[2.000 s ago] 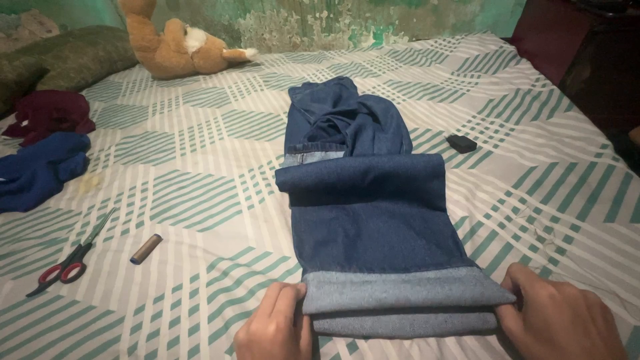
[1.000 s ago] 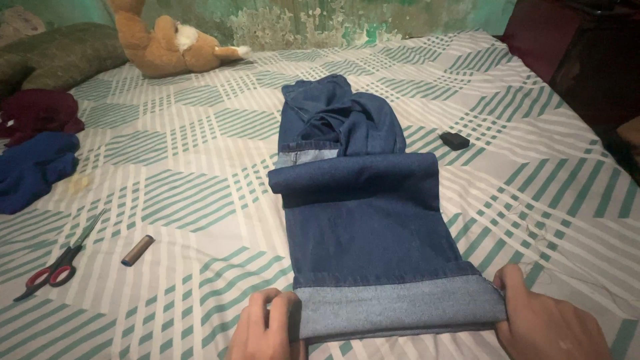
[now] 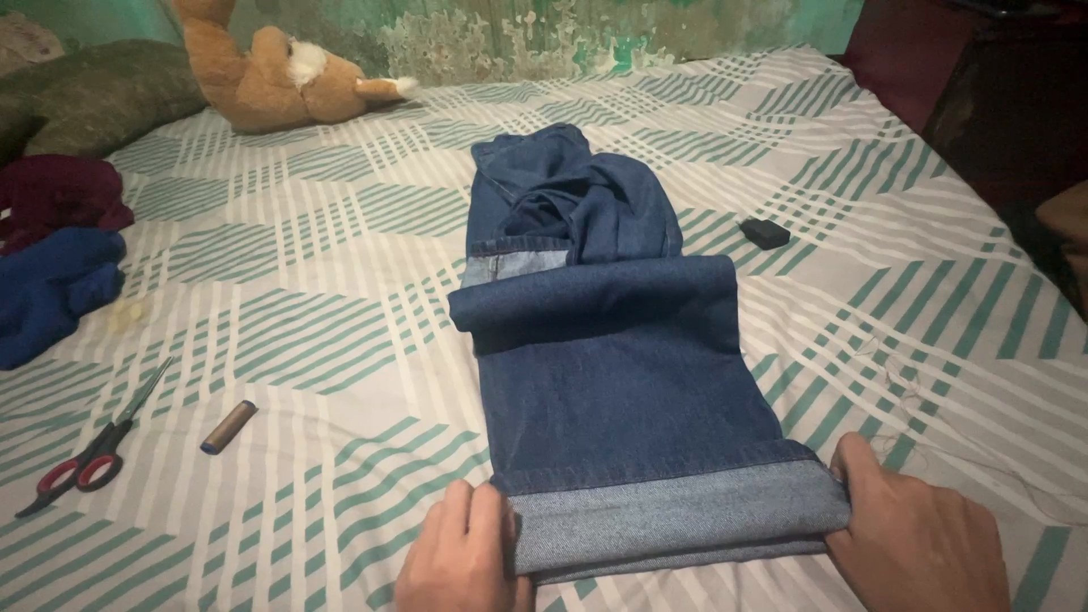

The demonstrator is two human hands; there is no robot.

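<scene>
A blue denim garment (image 3: 629,399) lies on the patterned bedsheet, its near end turned up into a lighter cuff (image 3: 671,518). My left hand (image 3: 463,548) grips the left end of that cuff, and my right hand (image 3: 914,527) pinches its right end. Farther up, the denim forms a thick fold, with the rest bunched behind it. Scissors with red and black handles (image 3: 98,455) rest at the left, beside a small brown cylinder (image 3: 229,427), perhaps a thread spool. The undersides of both hands' grips are hidden.
A small black object (image 3: 764,233) sits right of the denim, with loose threads (image 3: 909,391) nearer. Blue cloth (image 3: 55,289), maroon cloth (image 3: 64,195), an orange plush toy (image 3: 280,85) and a green pillow (image 3: 110,98) lie left. Dark furniture (image 3: 1003,102) stands beyond the bed's right edge.
Two seconds ago the near end showed two light bands, the upper one turned up on the denim; now one main light band shows with a thin edge beneath. Both hands have stayed at its ends.
</scene>
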